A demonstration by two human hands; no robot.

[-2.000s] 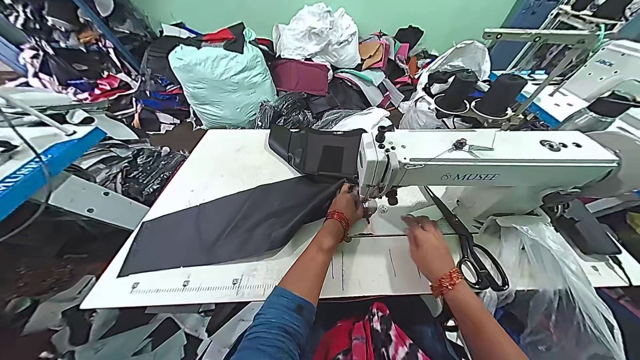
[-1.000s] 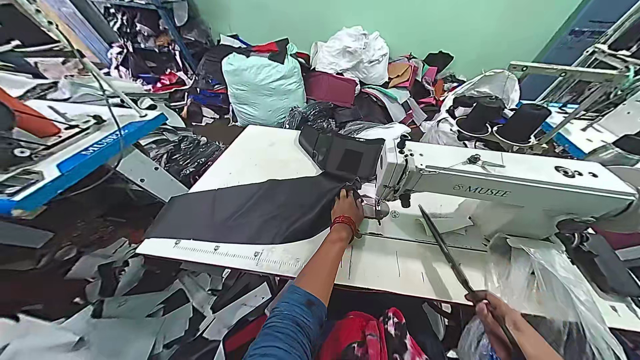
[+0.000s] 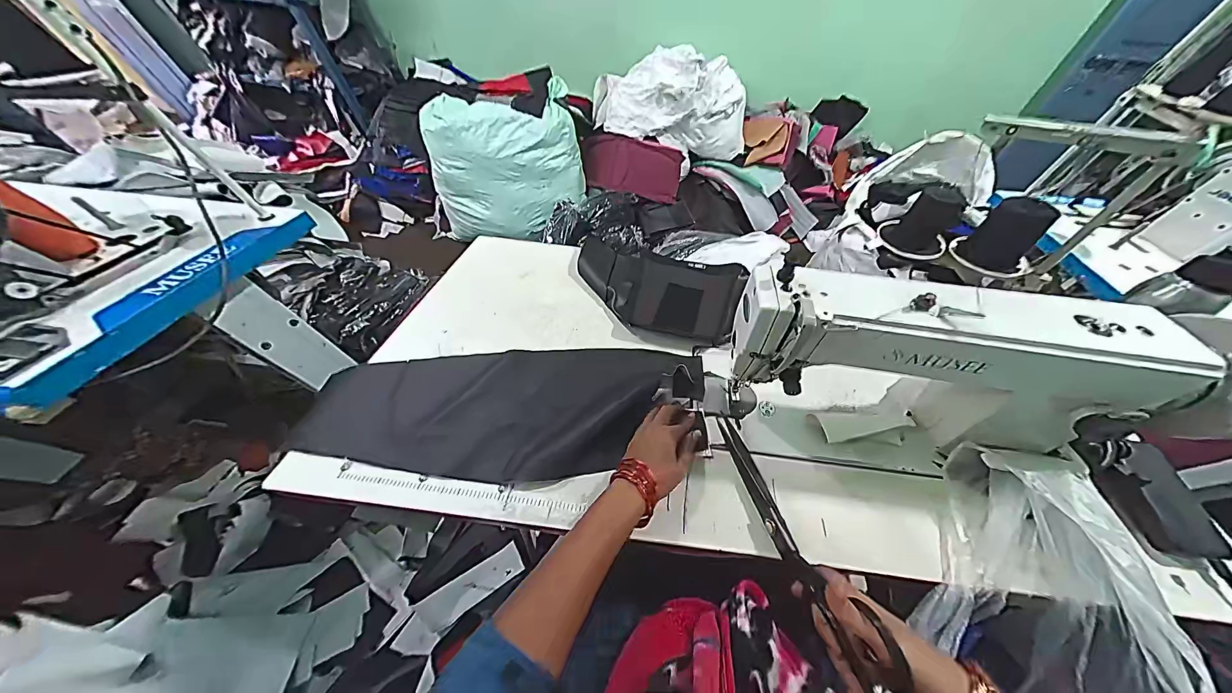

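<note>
My left hand [image 3: 664,445] rests on the right end of a long dark fabric piece [image 3: 481,409], its fingers close to the needle area of a white sewing machine [image 3: 962,337]. Whether those fingers pinch the cloth cannot be told. With my right hand [image 3: 852,626], low in the view, I grip the handles of long black fabric scissors [image 3: 767,505]. The scissor tips reach the fabric's right edge, just below the needle. A black shaped piece with a square patch [image 3: 671,303] lies behind the dark fabric on the white table [image 3: 462,313].
A clear plastic bag [image 3: 1049,520] hangs over the table's front right edge. Black thread cones [image 3: 1006,234] stand behind the machine. Another machine table with a blue edge [image 3: 192,279] is at left. Bags and fabric scraps [image 3: 500,164] pile along the wall; more offcuts cover the floor.
My right hand was without the scissors two seconds ago, picked them up off the table, and has since brought their tips left to the fabric edge. My left hand stays by the needle area.
</note>
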